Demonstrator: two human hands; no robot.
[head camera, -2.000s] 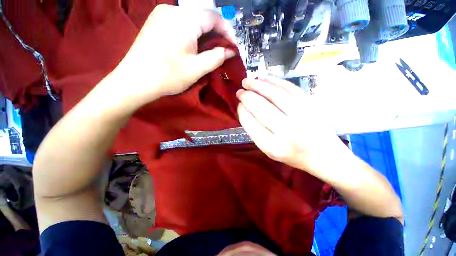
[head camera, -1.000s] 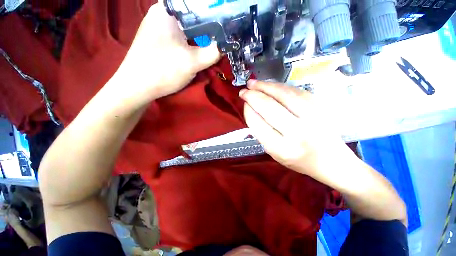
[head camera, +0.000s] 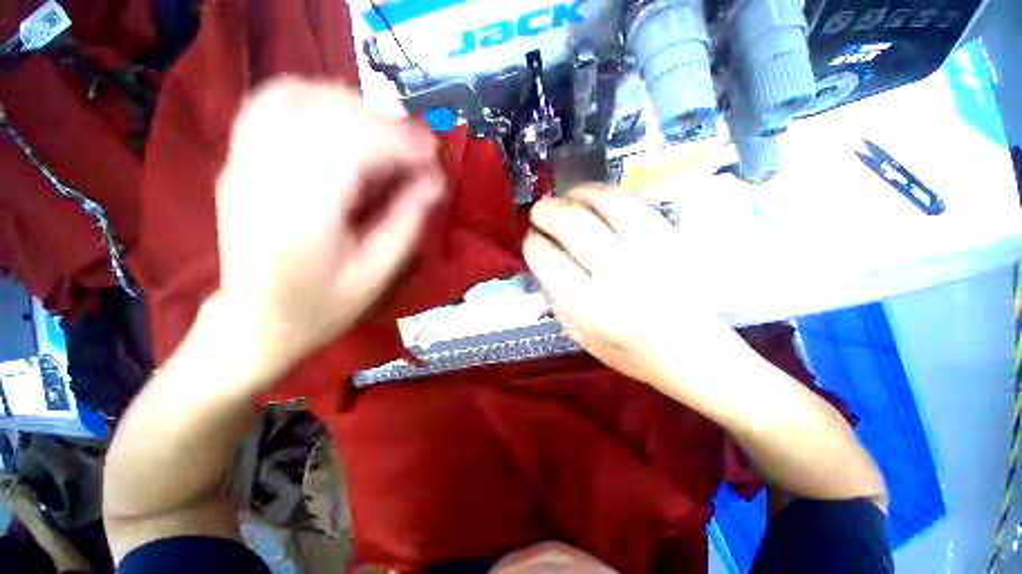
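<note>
Red knit cloth (head camera: 476, 191) lies under and left of the presser foot area (head camera: 527, 168) of the white JACK sewing machine (head camera: 493, 45); more covers the lap. My right hand (head camera: 594, 264) is just right of and below the foot, fingers together and curled, its fingertips on the edge of the red cloth. My left hand (head camera: 325, 213) is blurred, over the cloth left of the machine, fingers curled in towards the thumb; whether cloth is pinched in it cannot be told. The cloth under both hands is hidden.
A ruler strip (head camera: 482, 345) runs along the table's front edge. Open black snips (head camera: 900, 177) lie right of the grey knobs (head camera: 773, 67). A blue bin (head camera: 880, 415) is below right. A speckled cord (head camera: 84, 202) lies on red cloth at left. Another person's arm (head camera: 50, 533) shows at lower left.
My left hand has moved left and down, away from the foot. The red cloth by the foot now shows as a raised fold. The view has shifted, showing the JACK lettering.
</note>
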